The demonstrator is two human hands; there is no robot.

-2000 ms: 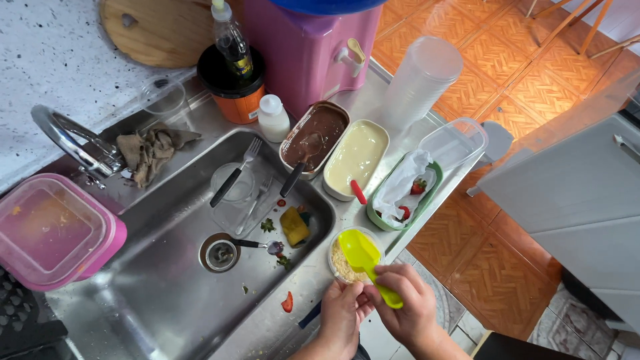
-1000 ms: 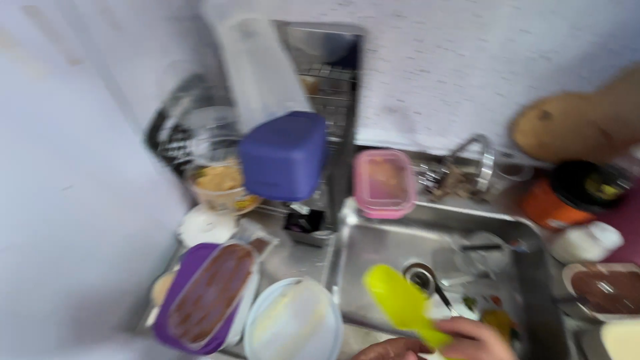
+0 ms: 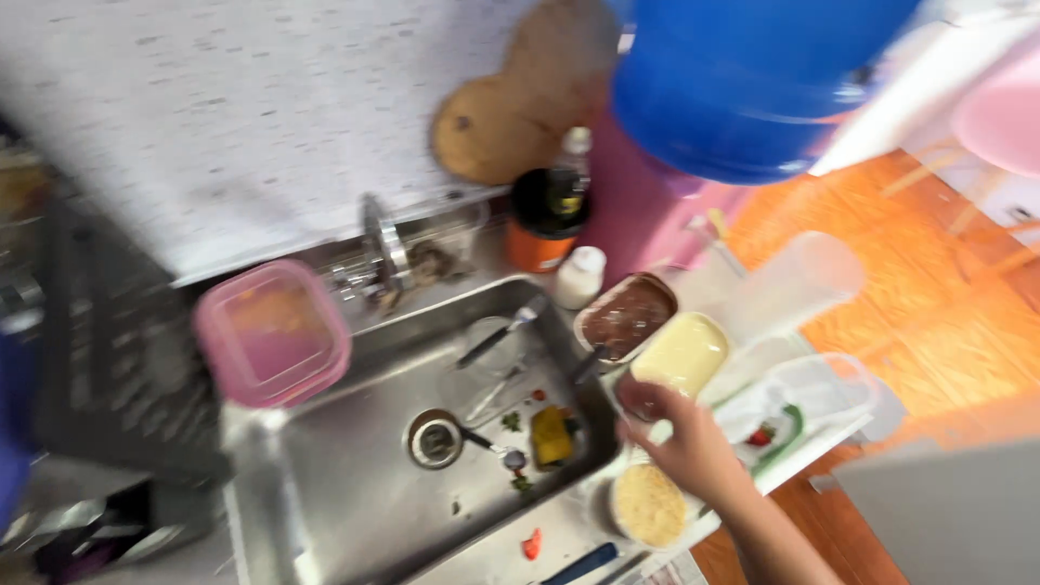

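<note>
My right hand [image 3: 686, 443] reaches in from the lower right, blurred, fingers bent at the near edge of an oblong container of pale cream [image 3: 691, 353]. Whether its fingers hold anything cannot be made out. Below the hand stands a round tub of pale yellowish crumbs [image 3: 648, 505]. A container of brown, chocolate-coloured cream [image 3: 630, 317] sits beside the pale one, with a dark handle [image 3: 591, 363] at its near edge. Right of the hand is a green-edged container with a strawberry [image 3: 761, 435]. My left hand is out of view.
The steel sink [image 3: 366, 479] holds a fork, a yellow sponge [image 3: 552, 436] and scraps. A pink lidded container [image 3: 274, 333] stands at its left. A white bottle [image 3: 580, 278], an orange pot [image 3: 536, 244] and clear stacked cups [image 3: 792, 284] stand behind. A blue-handled utensil [image 3: 581, 565] lies in front.
The yellow-green scoop, held in my right hand one second ago, is out of view. My right hand has moved to the pale cream container. The view swung left, then back right.
</note>
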